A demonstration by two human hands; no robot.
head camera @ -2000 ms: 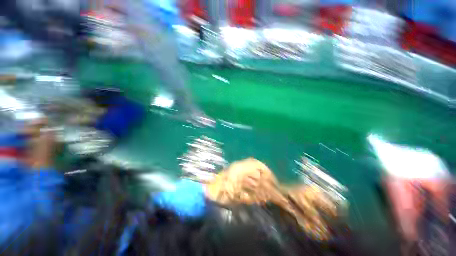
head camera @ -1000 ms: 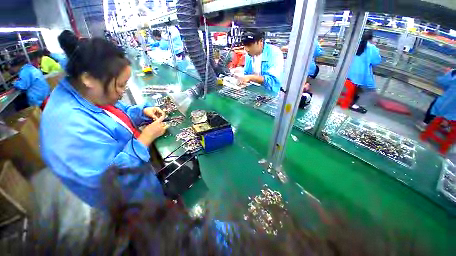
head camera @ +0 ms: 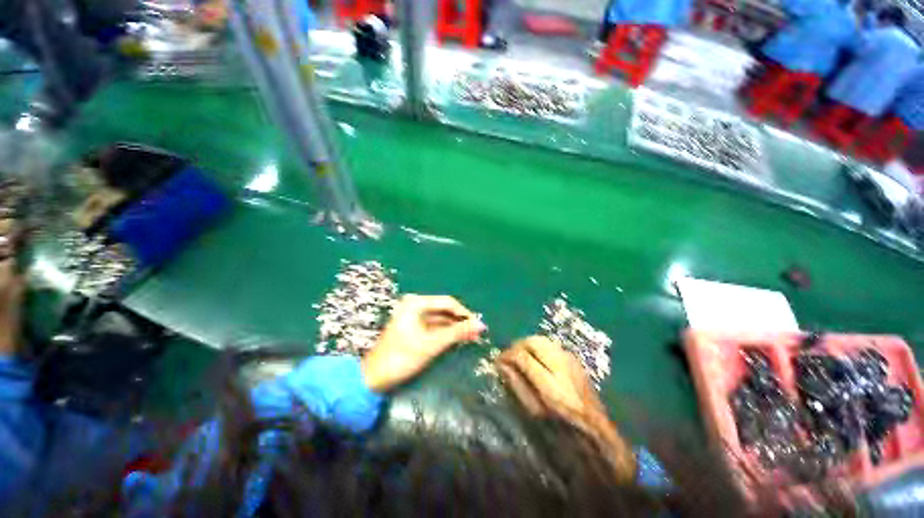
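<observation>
My left hand [head camera: 424,332] is bare, with a blue cuff, right beside a loose heap of small silvery-pinkish parts [head camera: 355,304]. Its thumb and fingertip meet on a tiny bright part [head camera: 478,326]. My right hand [head camera: 542,372] is bare, fingers bent downward, just left of a smaller silvery-purplish heap [head camera: 580,339]. Its fingertips are over a small sparse yellowish cluster [head camera: 487,370]; whether they hold a part cannot be told. Dark hair blurs the bottom edge.
A pink divided tray [head camera: 699,354] with glossy black parts stands at right, a white sheet [head camera: 745,307] at its far edge. A slanting metal post [head camera: 294,96] meets the green bench at left, near a blue box [head camera: 172,223]. Clear compartment trays [head camera: 699,137] line the far ledge.
The view has swung right and down from the neighbouring worker. Both my hands and the pink tray, out of view one second ago, now show. My left fingertips now show a tiny part.
</observation>
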